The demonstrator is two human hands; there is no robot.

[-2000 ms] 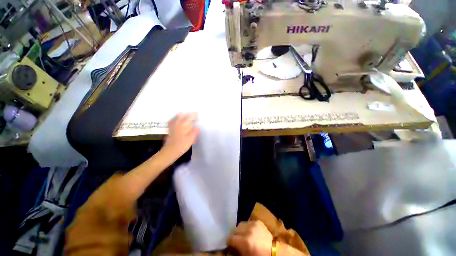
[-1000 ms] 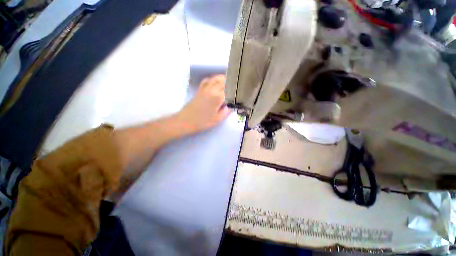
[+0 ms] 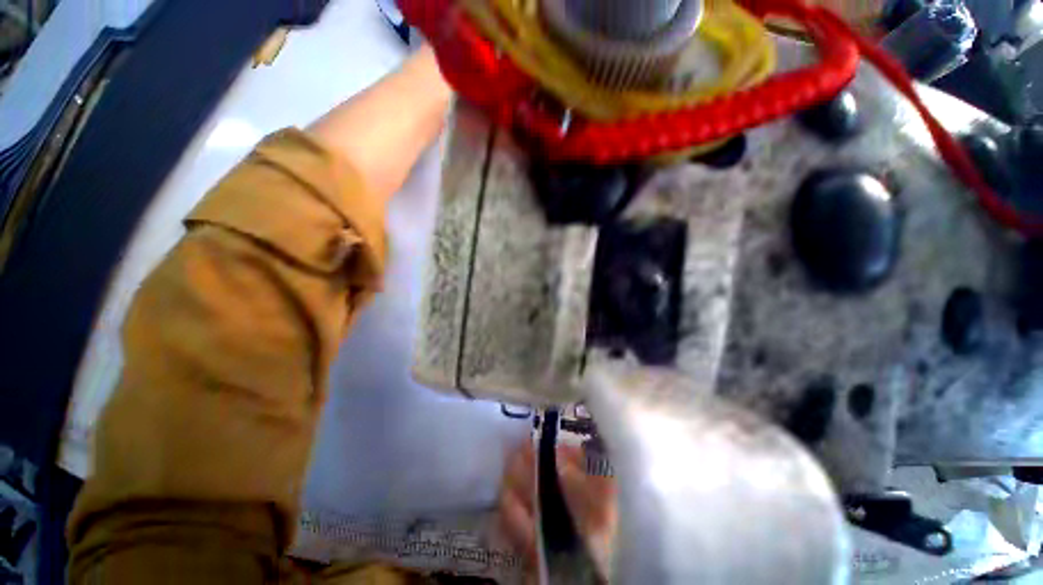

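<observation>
A pale grey-white panel (image 3: 395,429) lies flat on the table left of the sewing machine head (image 3: 503,274), which fills the middle of the view. My left forearm, in a mustard-brown sleeve, reaches up past the machine's left side; my left hand is hidden behind the head and a red cord. My right hand (image 3: 589,503) is low in the view, blurred and partly covered by machine parts. Its fingers show on both sides of a narrow black strip (image 3: 555,491), below the head's lower end. Whether they grip anything cannot be told.
A long black panel (image 3: 120,171) curves down the left side over other layered pieces. Red coiled cord (image 3: 709,120) and yellow thread lie across the machine top. Black scissor handles (image 3: 904,523) show at the lower right. Printed ruler marks (image 3: 400,537) run along the table's front.
The view has moved close over the machine head. My left arm has reached further up, and its hand has gone out of sight. My right hand has come into view beneath the head.
</observation>
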